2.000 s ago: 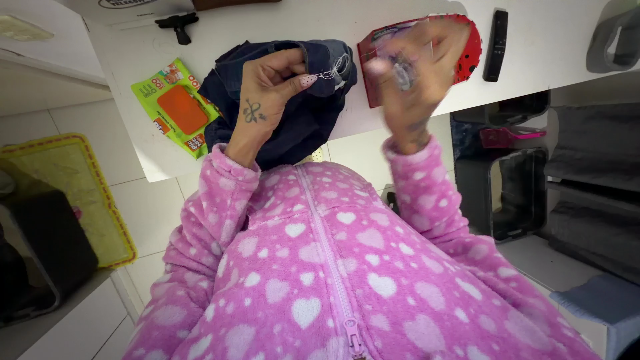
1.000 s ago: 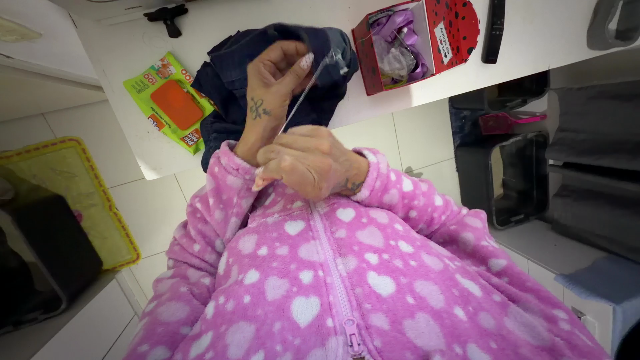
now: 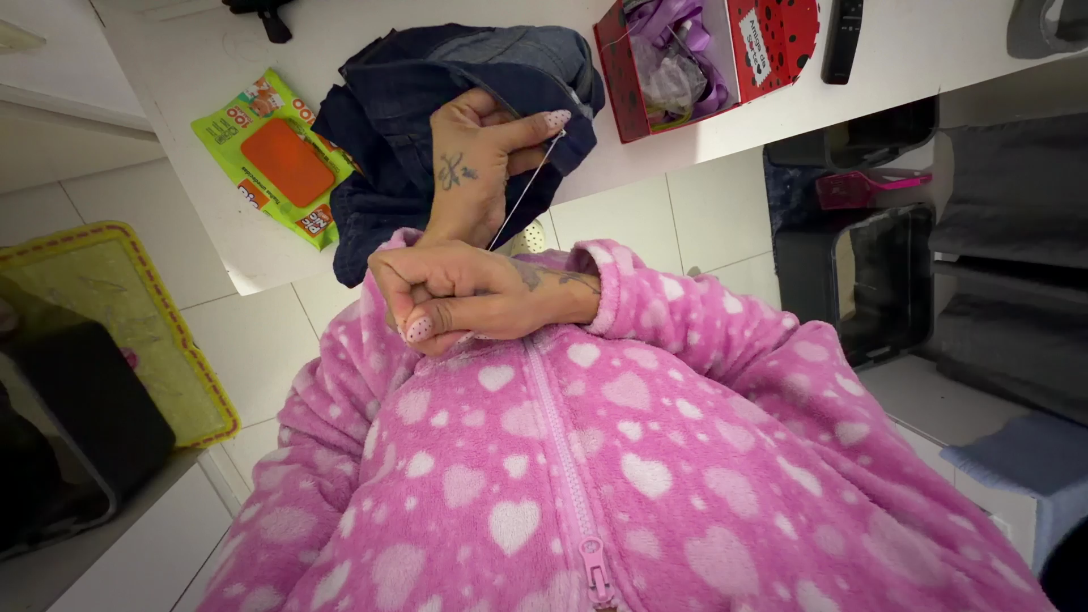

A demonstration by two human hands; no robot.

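Observation:
My left hand (image 3: 484, 161) pinches the edge of dark blue denim cloth (image 3: 399, 93) between thumb and fingers, at the front of a white table. From its fingertips a taut white thread (image 3: 529, 189) runs down toward my right hand (image 3: 476, 293). The right hand is closed in front of my chest, over the left wrist, and the thread passes behind it; its fingers are curled on the thread. Whether a needle is held cannot be seen.
Left of the denim lies a green wipes packet (image 3: 229, 127) with an orange lid. To the right stand a red box (image 3: 625, 110) holding purple ribbon and clear plastic, and a black remote control (image 3: 842, 42). A black object (image 3: 274, 24) lies at the back left.
My right hand has moved from above the red box down and left to in front of my chest, drawing the thread taut. My left hand still holds the denim.

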